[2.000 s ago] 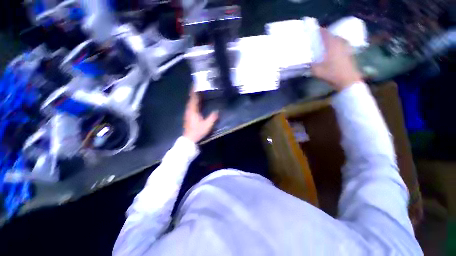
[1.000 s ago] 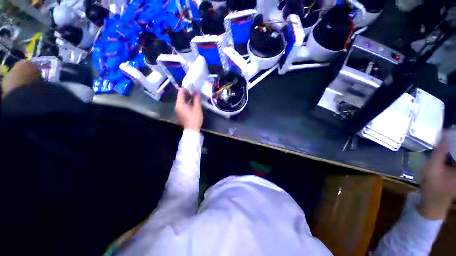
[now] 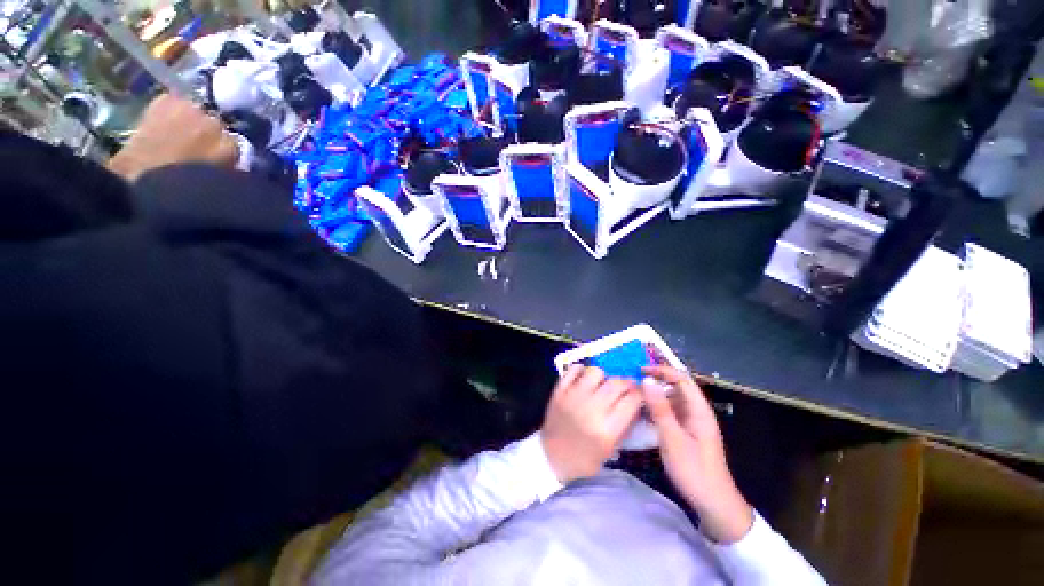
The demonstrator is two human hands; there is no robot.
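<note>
A white rounded rectangular housing with a blue face is held at the bench's front edge, close to my body. My left hand holds its left side, fingers over the blue face. My right hand holds its right side, fingertips on the face near the left fingers. The hands cover the lower part of the housing, so what the fingertips press on is hidden.
White units with blue faces and black cups stand on the bench beyond, beside blue bags. At right are a silver-grey box and stacked white covers. A person in black is at left. An open carton is below.
My left hand has come back from the units on the bench and my right hand from the far right. Both now hold the housing in front of me. The other person's hand shows more at left.
</note>
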